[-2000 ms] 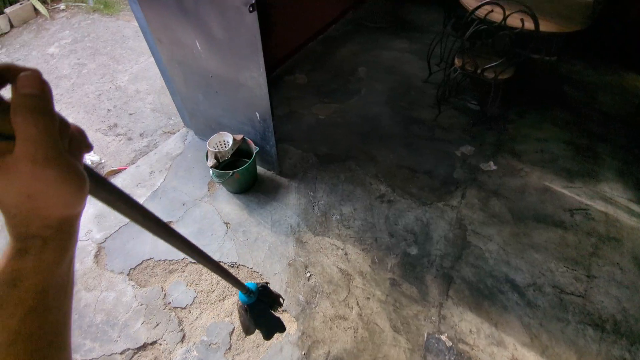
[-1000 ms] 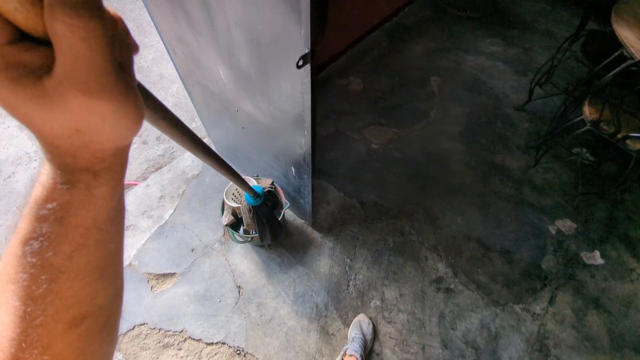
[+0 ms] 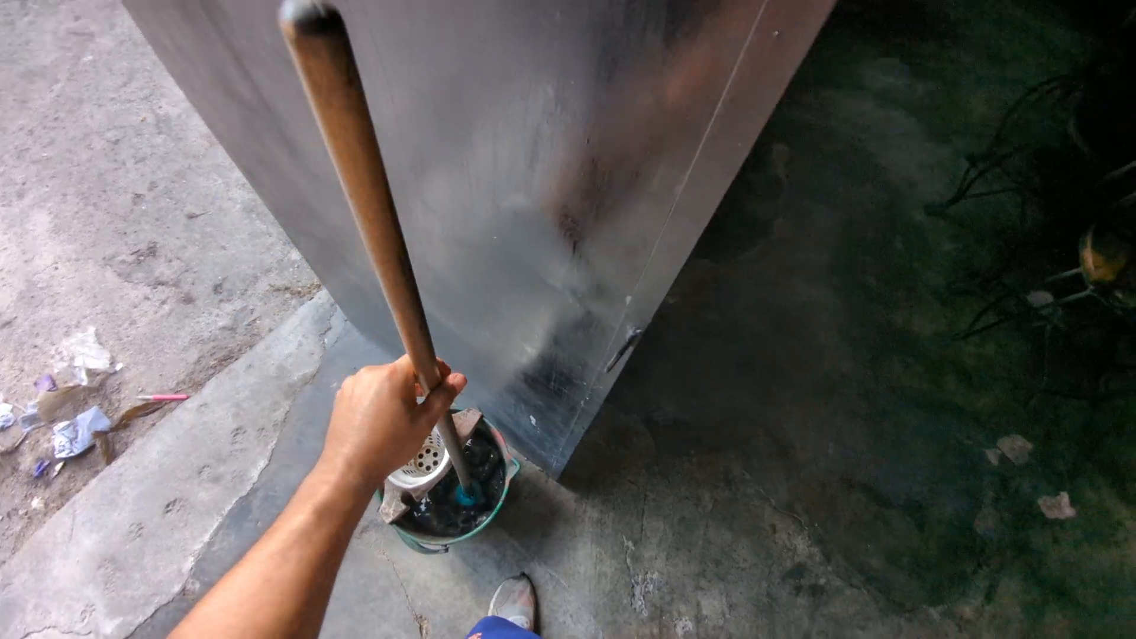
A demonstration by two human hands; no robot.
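My left hand [image 3: 386, 415] is wrapped around the lower part of a mop's wooden handle [image 3: 377, 195]. The handle stands nearly upright, its rounded top at the upper left. Its lower end runs down to a blue mop socket [image 3: 468, 493] inside a green bucket [image 3: 457, 539]. Dark water fills much of the bucket and hides most of the mop head. A white perforated wringer basket [image 3: 424, 461] sits in the bucket's left side, partly behind my hand. My right hand is out of view.
A grey metal door panel [image 3: 497, 204] rises just behind the bucket. My shoe [image 3: 515, 601] is on the concrete floor in front of it. Paper litter [image 3: 80, 432] lies outside at the left. Dark metal chair legs [image 3: 994, 177] show at the right.
The mop head was over the floor, then at the bucket's top, and is now down in the dark water. The handle stands steeper, and my left hand appears lower in view. The view has moved closer to the bucket.
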